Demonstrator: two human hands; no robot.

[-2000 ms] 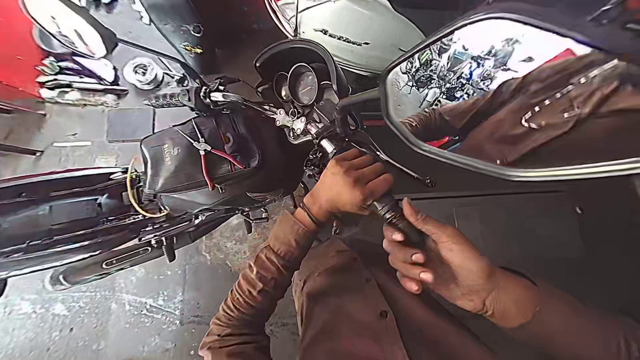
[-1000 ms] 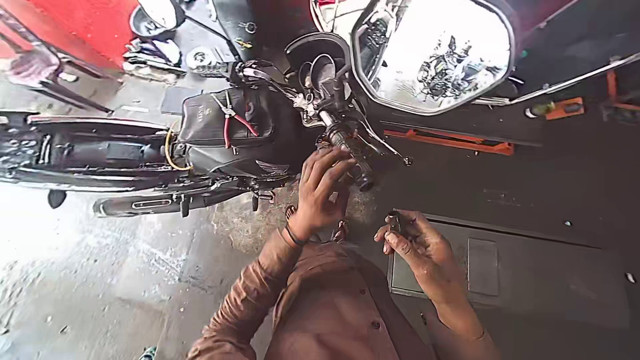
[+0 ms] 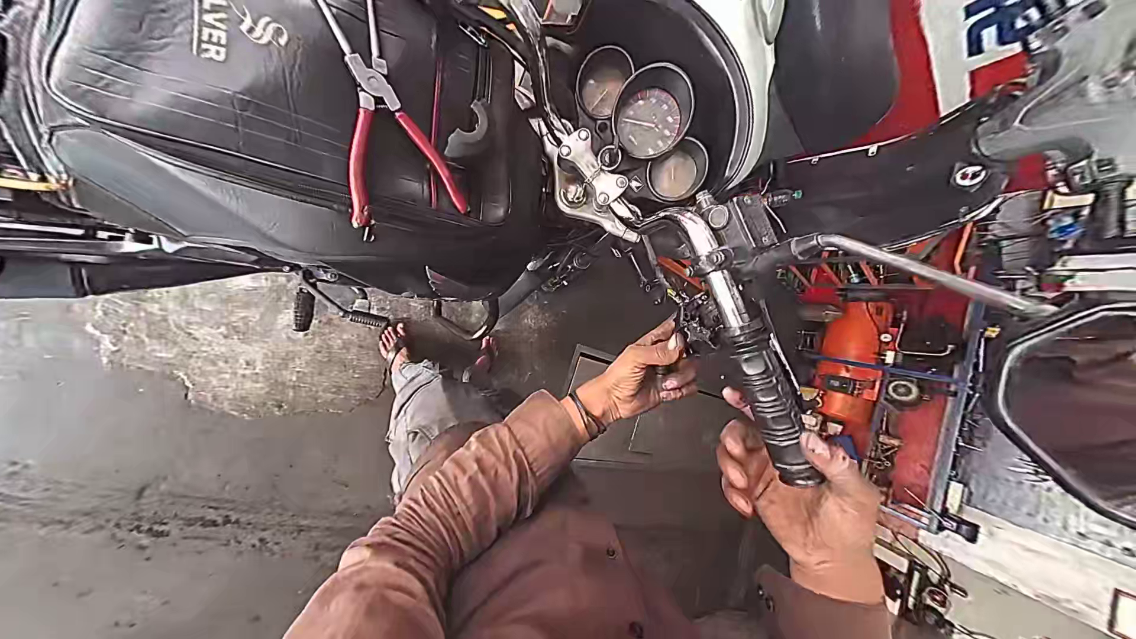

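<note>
The rubber handlebar grip of a motorcycle points down toward me on its chrome handlebar. Around the grip's free end, my right hand has its thumb on one side and its fingers on the other. Left of the grip, my left hand pinches a small dark part, perhaps of the switch housing, hanging below the bar. Red-handled pliers lie spread on the black tank cover. Round gauges sit beyond the handlebar clamp.
A mirror on a long stem reaches out to the right. Behind the grip stands an orange tank, perhaps an air compressor, among shop equipment. A footpeg juts out below the motorcycle, above the stained concrete floor.
My left hand has moved off the grip to the dark part beside it. My right hand, apart from the grip a second ago, is now around its end. The view has swung and come closer.
</note>
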